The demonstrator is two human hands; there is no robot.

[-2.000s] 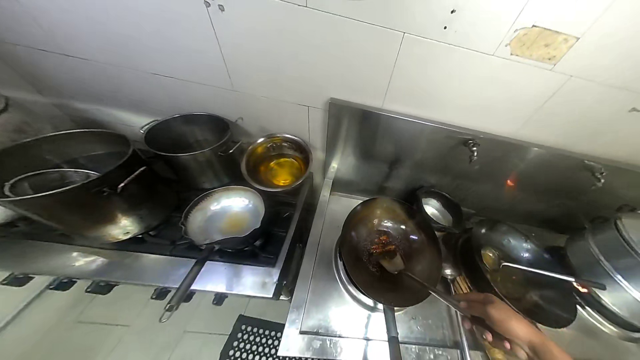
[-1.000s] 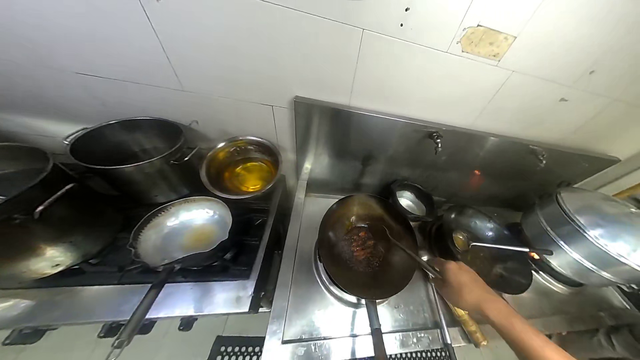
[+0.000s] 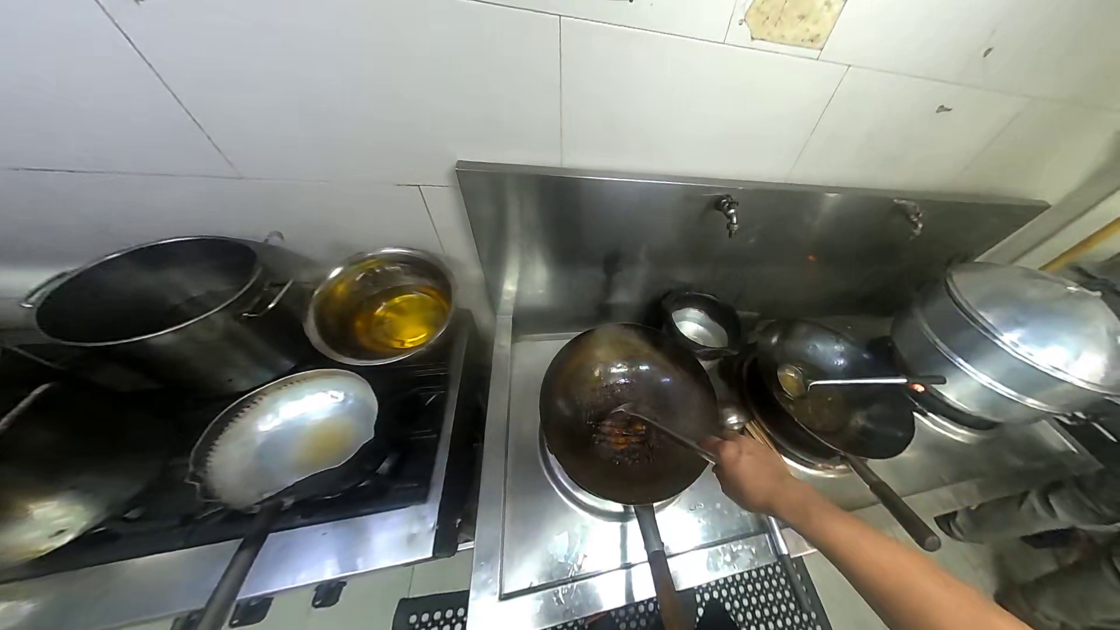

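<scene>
My right hand [image 3: 748,472] grips the handle of a metal cooking spatula [image 3: 669,430], whose head rests in the bottom of a dark wok [image 3: 577,385] on the steel wok range. Dark reddish-brown food [image 3: 623,435] lies in the wok around the spatula's head. The wok's long handle [image 3: 654,560] points toward me. My left hand is not in view. Just behind the wok's right side stands a small black pot [image 3: 731,317] with a pale, shiny inside.
Left, a burner stove holds a shallow pan [image 3: 289,437], a steel bowl of yellow oil [image 3: 381,324], a tall stockpot [image 3: 210,350] and a large dark pan [image 3: 79,472]. Right stand another wok [image 3: 866,420] with a ladle [image 3: 862,381] and a lidded steamer [image 3: 1015,350]. A person's legs [image 3: 1041,516] show at far right.
The spatula has moved within the wok, and my right hand stays on its handle. The reddish food lies in a smaller patch than one second ago. The view has shifted somewhat.
</scene>
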